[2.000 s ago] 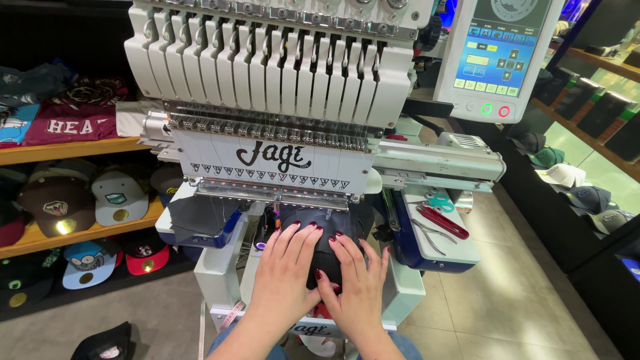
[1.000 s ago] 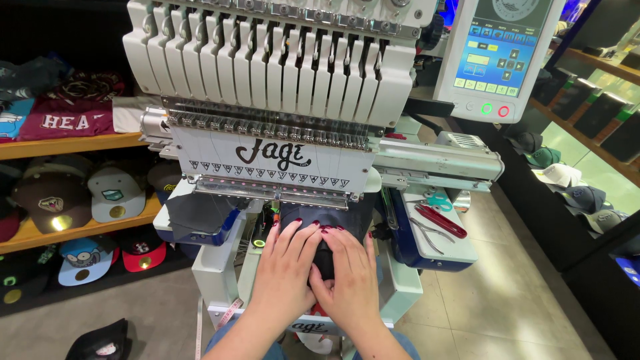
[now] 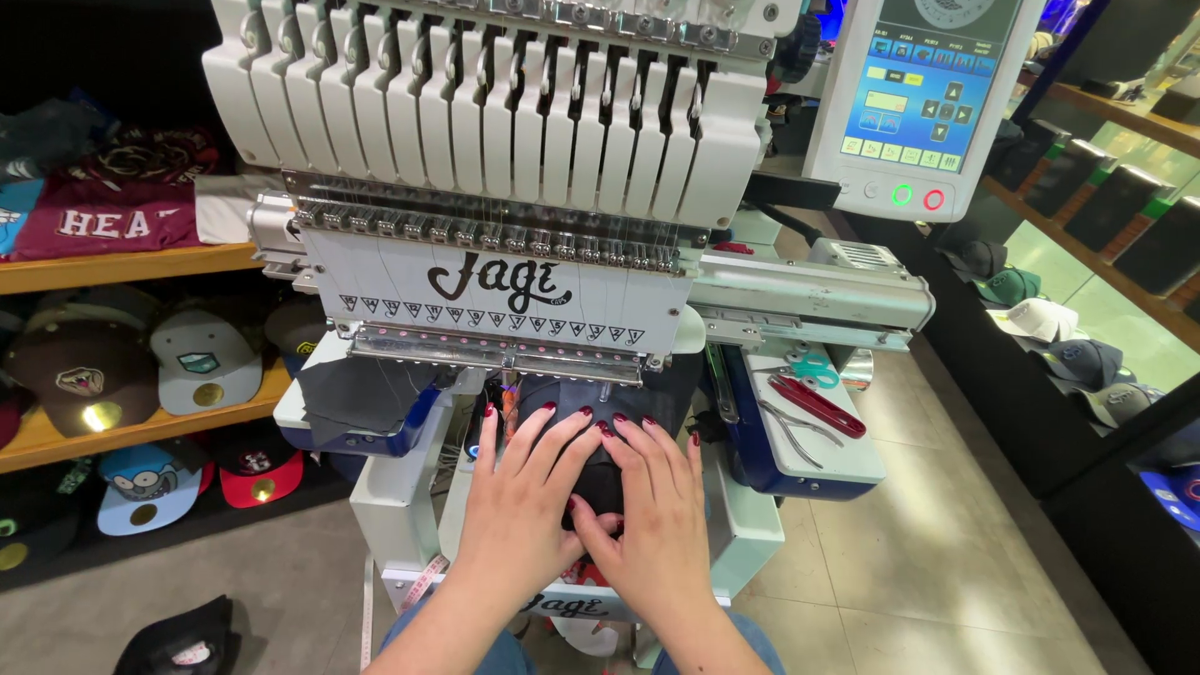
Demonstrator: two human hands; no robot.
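A dark cap (image 3: 647, 398) sits under the needle bar of a white multi-needle embroidery machine (image 3: 506, 300). My left hand (image 3: 525, 487) lies palm down on the cap's left side with its fingers spread. On the right side, my right hand (image 3: 656, 497) rests with fingers spread too. The two hands meet near the thumbs, over a black part of the cap. Both hands press on the fabric rather than close around it. The cap's underside and the parts below my palms are hidden.
At the right, a machine table (image 3: 816, 478) bears teal scissors (image 3: 812, 368), a red-handled tool (image 3: 817, 406) and metal tweezers or snips (image 3: 799, 433). Black fabric (image 3: 366, 398) covers the left table. Shelved caps (image 3: 206, 361) stand at the left, a control panel (image 3: 923, 112) upper right.
My hands have shifted a little on the cap; the right hand's fingers first drew close to the left, then spread slightly. The cap under the needles has turned or shifted somewhat.
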